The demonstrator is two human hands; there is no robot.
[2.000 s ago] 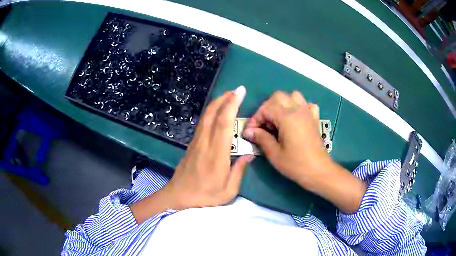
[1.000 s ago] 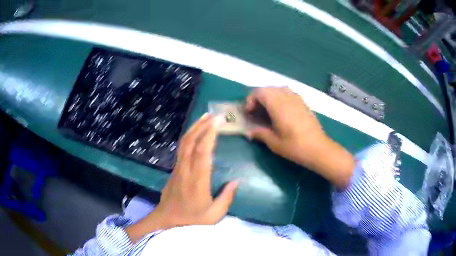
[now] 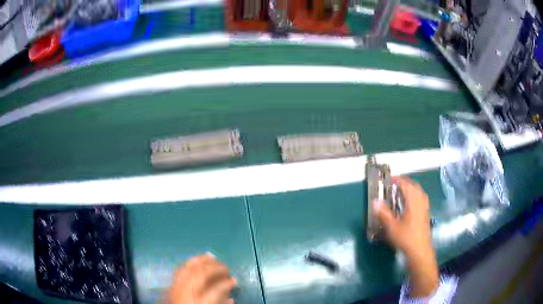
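My right hand (image 3: pixel 411 219) is on a grey fixture plate (image 3: pixel 374 199) that stands lengthwise at the bench's right, its fingers closed over the plate's right side. My left hand (image 3: pixel 202 281) is low in the picture, blurred, fingers curled, cut off by the bottom edge; whether it holds anything cannot be told. Two more fixture plates lie on the conveyor, one on the left (image 3: pixel 196 148) and one in the middle (image 3: pixel 320 146). The black parts tray (image 3: pixel 80 252) with small glinting parts is at the lower left.
A short dark piece (image 3: pixel 322 260) lies on the bench between my hands. A clear plastic bag (image 3: pixel 471 166) with grey parts lies at the right. Behind the green conveyor (image 3: pixel 256 107) are a blue bin (image 3: pixel 100 27), a red-brown rack (image 3: pixel 286 15) and machinery at the right.
The view has swung right and up. My right hand has left the plate in front of me and is now on the right-hand plate. My left hand has left that plate too and is curled.
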